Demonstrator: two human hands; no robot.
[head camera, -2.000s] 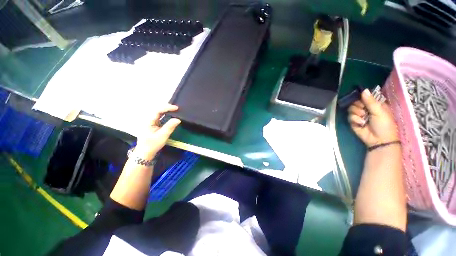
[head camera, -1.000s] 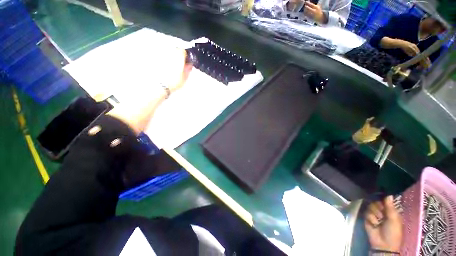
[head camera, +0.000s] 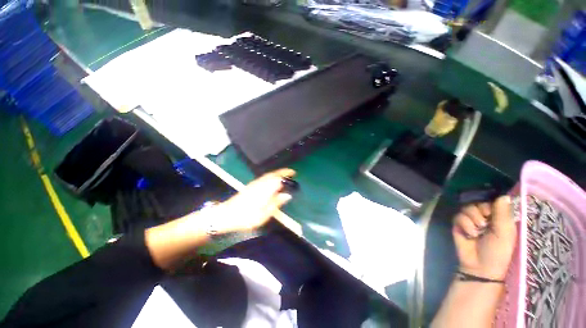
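My left hand (head camera: 260, 200) is over the bench's front edge, its fingers closed on a small black part (head camera: 290, 185). My right hand (head camera: 483, 237) is beside the pink basket (head camera: 522, 256), fingers curled, with a dark part (head camera: 479, 195) at the fingertips; what lies inside the fist is mostly hidden. The basket holds a heap of metal pins (head camera: 546, 256). The black tray (head camera: 289, 112) lies slanted at bench centre, with a few shiny black parts (head camera: 383, 75) at its far end. Rows of filled parts (head camera: 257, 57) stand on the white sheet (head camera: 167, 90).
A black block in a metal frame (head camera: 411, 168) sits right of the tray, under a yellow-brown taped piece (head camera: 443, 120). A pale hose (head camera: 459, 150) runs beside it. White paper (head camera: 379, 237) lies near the front edge. A black bin (head camera: 96, 157) and blue crates (head camera: 45, 77) are left.
My left hand has come back from the rows on the white sheet to the bench's front edge, with a black part in its fingers. More parts stand at the rows' left end. The view has shifted.
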